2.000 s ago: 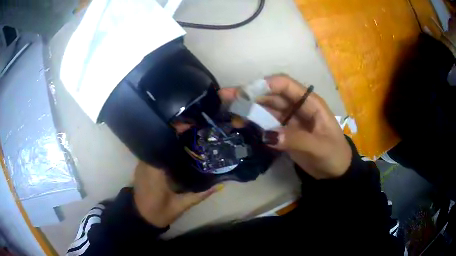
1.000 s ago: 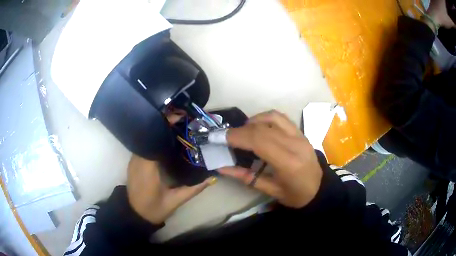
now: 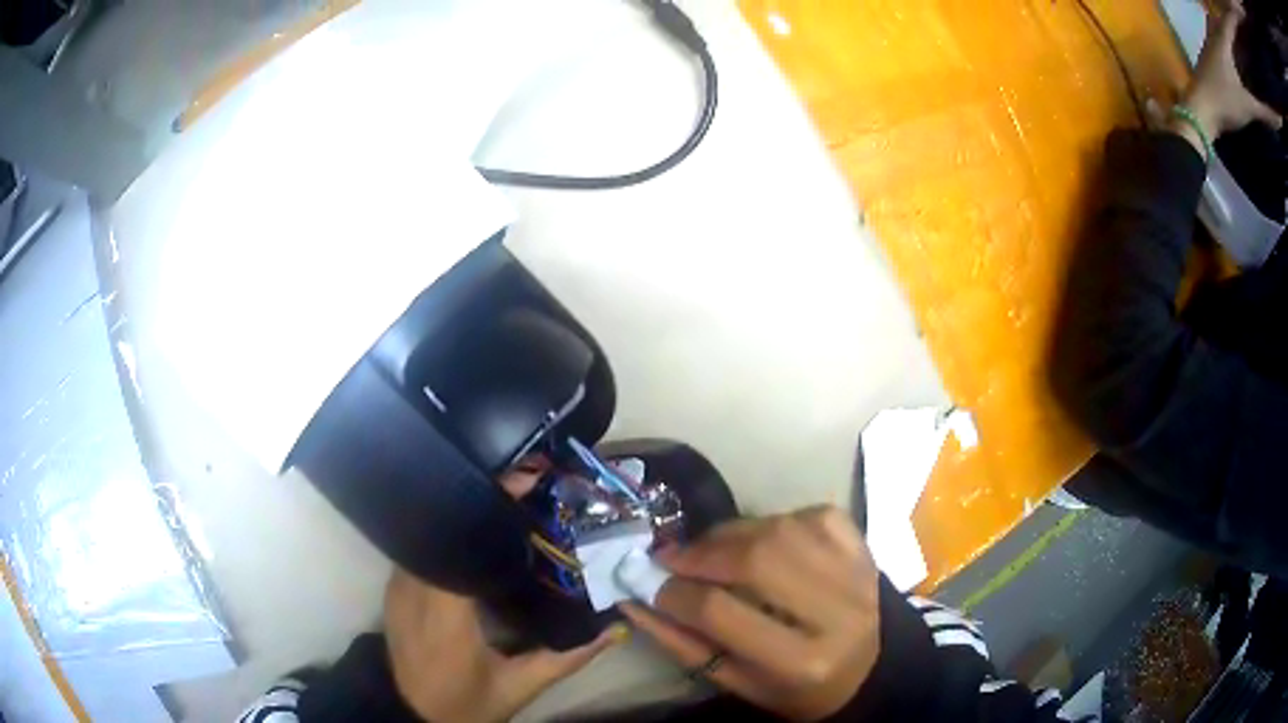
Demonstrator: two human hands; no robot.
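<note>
The camera body (image 3: 410,424), black below with a white cover (image 3: 325,212), lies tilted on the mat. The open black head shell (image 3: 692,473) is at its lower end, showing part of the board (image 3: 600,502) and thin coloured wires (image 3: 554,554). My left hand (image 3: 459,653) holds the shell from below, its fingers partly hidden. My right hand (image 3: 770,600) has its fingertips on a white square pad (image 3: 605,551) lying over the board. A whitish covering shows at a fingertip. A small dark piece of a thin stick shows between the lower fingers.
A thick black cable (image 3: 607,181) curves across the pale mat (image 3: 763,339). Torn white backing paper (image 3: 904,473) lies at the mat's right edge, by the orange tabletop (image 3: 946,184). Plastic-covered white sheets (image 3: 71,480) are at left. Another person's dark sleeve (image 3: 1130,311) is at right.
My right hand has brought the white pad from above the board down onto it. The dark stick is now mostly hidden. The camera and left hand appear lower in the view, and more cable shows.
</note>
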